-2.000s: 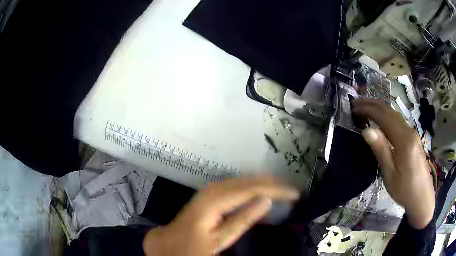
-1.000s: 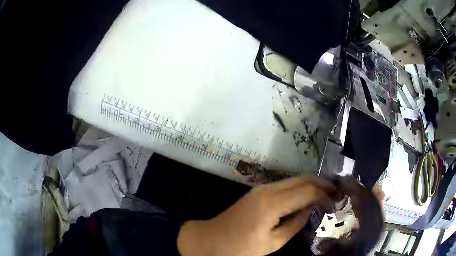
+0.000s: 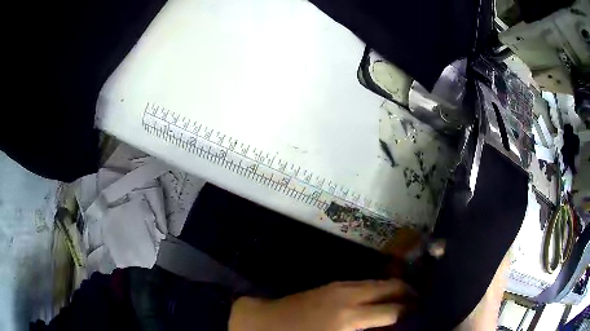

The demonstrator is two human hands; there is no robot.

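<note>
A black band strip (image 3: 488,213) comes down from the shiny metal folder (image 3: 477,152) at the right and hangs over the table's front edge. A black garment panel (image 3: 414,32) lies at the top, with its right edge at the presser foot area. My left hand (image 3: 323,306) is at the bottom centre, its fingertips lost against dark cloth beside the band's lower part. My right hand (image 3: 490,300) is mostly hidden behind the band at the bottom right; only a blurred sliver shows. A blurred brown patch lies near the table edge above my left hand.
The white table (image 3: 259,77) has a printed ruler (image 3: 233,155) along its front edge. More black cloth (image 3: 58,77) hangs at the left. Pale scraps (image 3: 129,213) are heaped below the table edge. Yellow-green scissors handles (image 3: 557,238) lie at the right, below cream machine parts (image 3: 543,45).
The band now hangs broad and flat below the folder, where it was curled at my left hand. My left hand has moved lower. My right hand has left the folder and dropped behind the band.
</note>
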